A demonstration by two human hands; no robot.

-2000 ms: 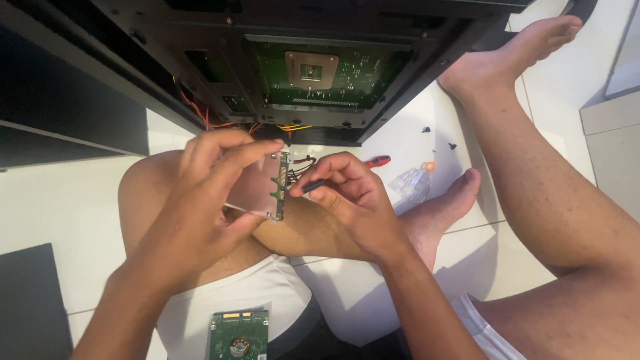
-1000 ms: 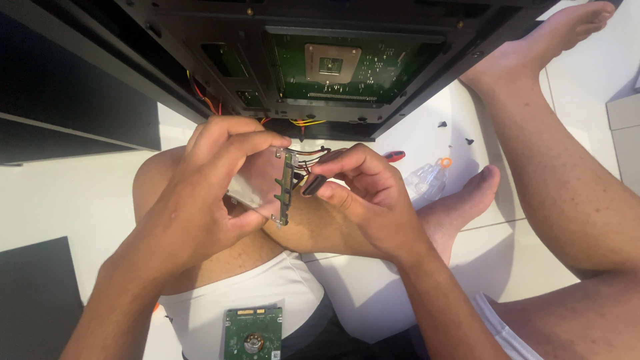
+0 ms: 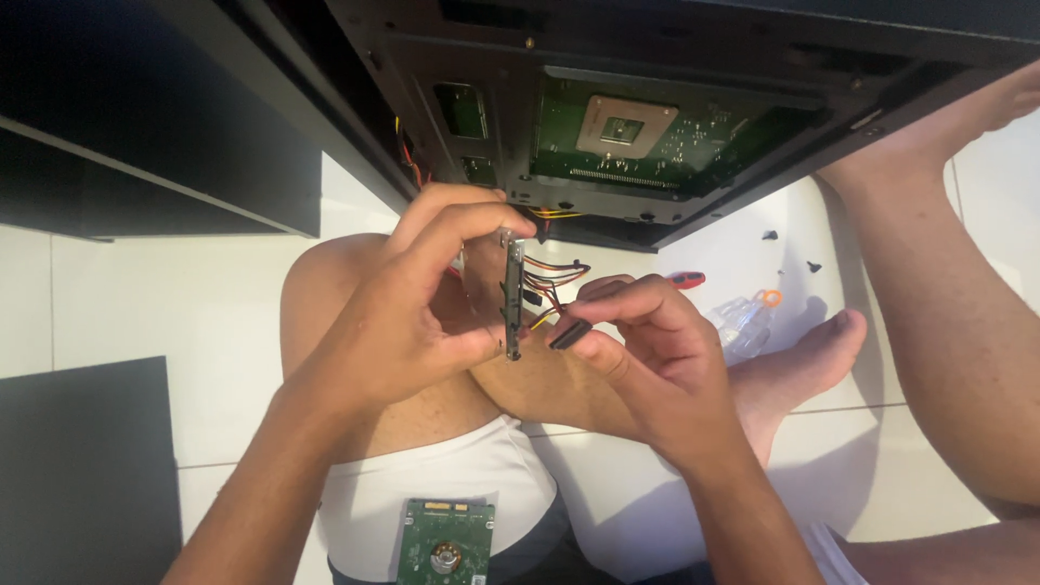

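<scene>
My left hand (image 3: 406, 301) grips a thin drive (image 3: 513, 296) by its edges, held on end so that its narrow connector side faces right. Between the thumb and fingers of my right hand (image 3: 650, 349) is a black power connector (image 3: 571, 334) on red, yellow and black wires (image 3: 556, 284). A small gap separates connector and drive. The wires run behind the drive toward the computer case (image 3: 504, 122), whose opening shows the back of a green motherboard (image 3: 699, 146). A second drive with a green circuit board (image 3: 447, 540) lies on the white cloth of my shorts.
On the tiled floor to the right are a red-handled tool (image 3: 686, 280), a clear plastic item with an orange ring (image 3: 739, 321) and small black screws (image 3: 814, 266). A dark panel (image 3: 89, 471) lies at left, below a black cabinet-like piece (image 3: 162, 138). My bare legs and feet frame the floor.
The drive in my left hand has turned, so it now shows mostly its narrow edge. My right hand still holds the connector, which was tilted differently two seconds ago.
</scene>
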